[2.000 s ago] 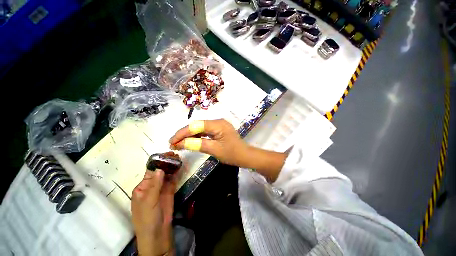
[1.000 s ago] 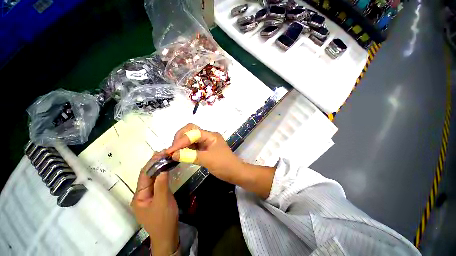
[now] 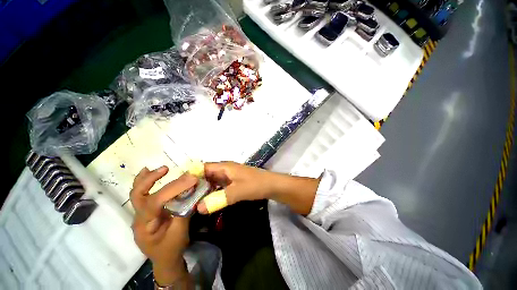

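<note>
A watch case with a silver-grey rim is held between my two hands above the front edge of the work sheet. My left hand grips it from the left, its fingers partly over the case. My right hand, with pale yellow finger cots on thumb and finger, grips the case's right side. The fingers hide much of the case; I cannot tell if a small part is in them. A loose pile of red-orange and white flex parts lies on the sheet, with a small dark pointed item at its edge.
A left blister tray holds a row of cases. Clear bags of dark parts and a bag of reddish parts lie behind the sheet. A white tray holds jumbled cases. Ribbed white trays lie at the right.
The right hand has come from above the case to gripping it. The case has turned and moved slightly lower, and the left fingers have moved over it.
</note>
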